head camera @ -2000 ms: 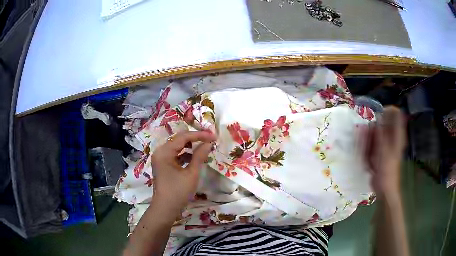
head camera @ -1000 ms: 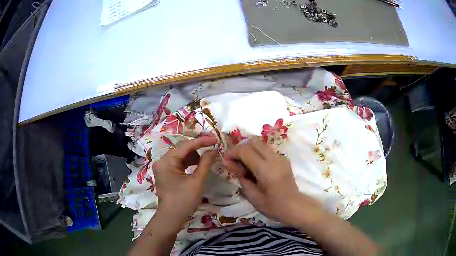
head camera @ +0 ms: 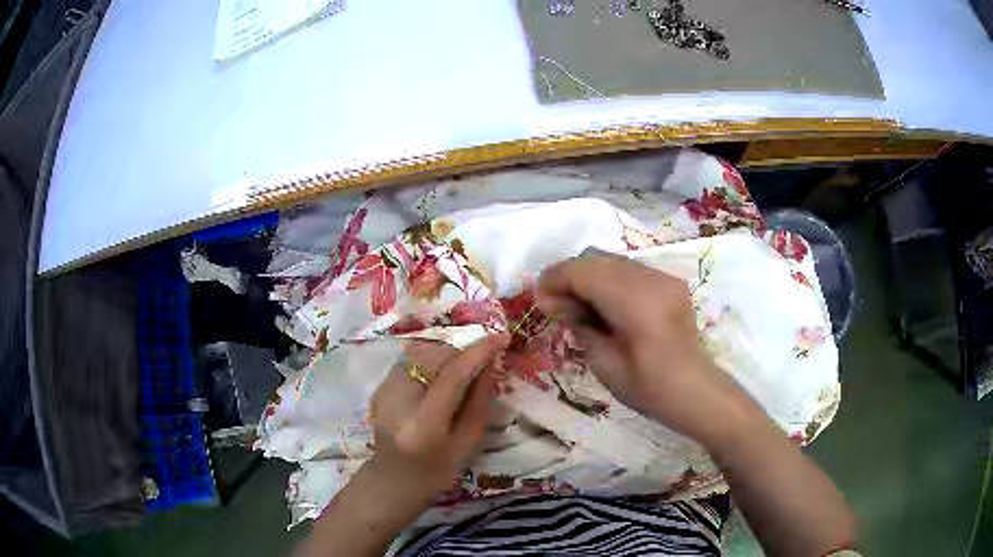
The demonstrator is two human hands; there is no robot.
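Observation:
The white garment (head camera: 751, 348) with red-pink flowers fills the lap. My left hand (head camera: 441, 397), with a ring on one finger, pinches a fold of the garment at its thumb and fingertips, near the middle of the lap. My right hand (head camera: 626, 316) is just right of and above it, fingers curled with the fingertips together close to the fold. A small dark piece shows at the top of my right hand. A thin pale glint lies between the two hands; I cannot tell if it is needle or thread. No fastener is clear at the fingertips.
The white table (head camera: 403, 93) has a worn wooden edge. On it are a written sheet (head camera: 256, 24), a grey-brown mat (head camera: 610, 65) and a pile of dark fasteners (head camera: 688, 29). A blue crate (head camera: 174, 381) is below left, a round grey container (head camera: 833, 272) beyond the garment's right side.
My right hand came in from the far right to the fold, then rose slightly. My left hand moved a little right and down. The garment around the fold has shifted.

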